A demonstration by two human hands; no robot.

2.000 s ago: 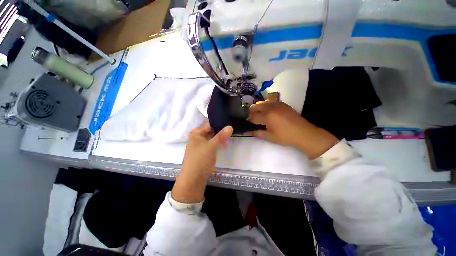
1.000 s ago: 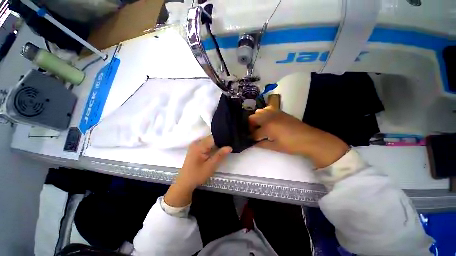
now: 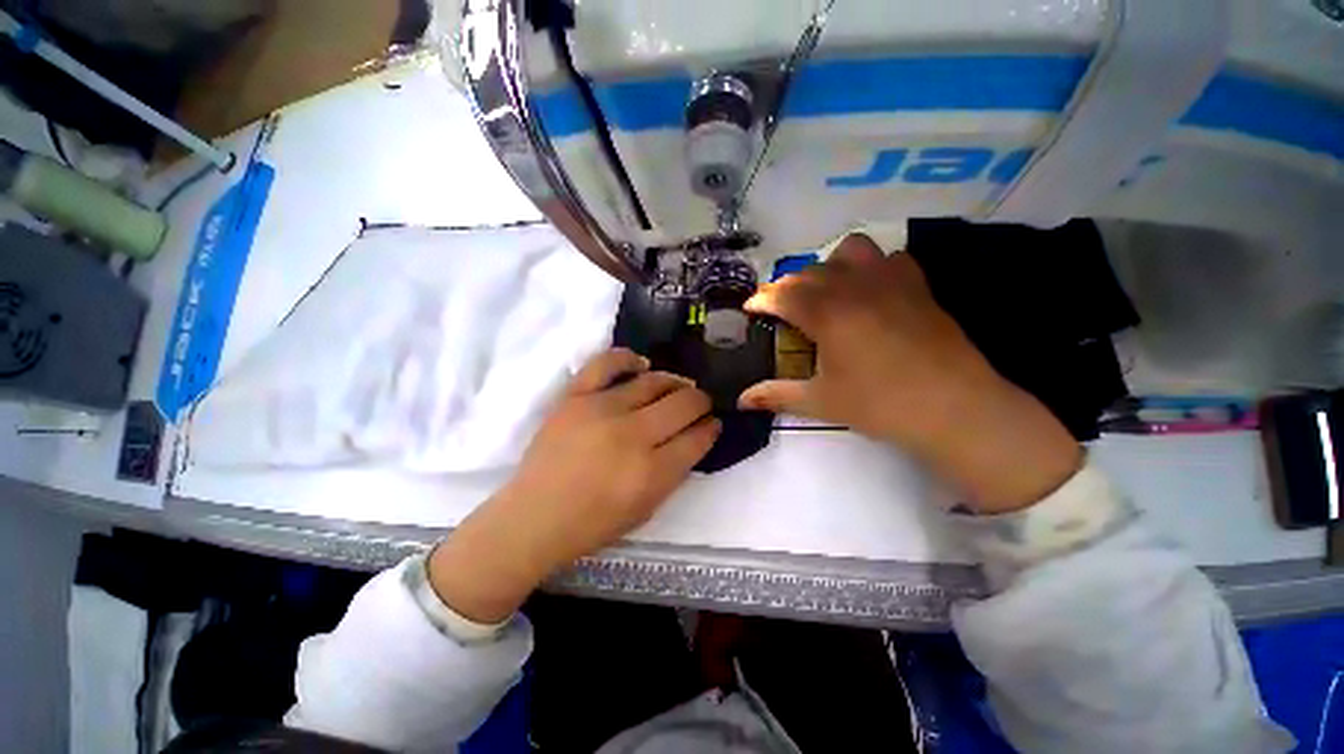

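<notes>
A black cut piece lies under the presser foot of the white sewing machine. My left hand holds the piece down at its left and front part, fingers on top and thumb hidden. My right hand is right of the needle, thumb and index finger spread apart around the yellow-brown block. The thumb tip is close to the black piece; I see nothing gripped in this hand. A white garment panel with a thin dark edge lies rumpled on the left.
Stacked black pieces lie right of my right hand. A smartphone and pink and blue sticks are at the right. A pale green bottle and grey device stand left. The ruler-marked table edge runs in front.
The black piece, raised and folded a second ago, now lies flatter. My left hand has moved onto it from its left edge. My right hand has opened and risen slightly. The view is closer.
</notes>
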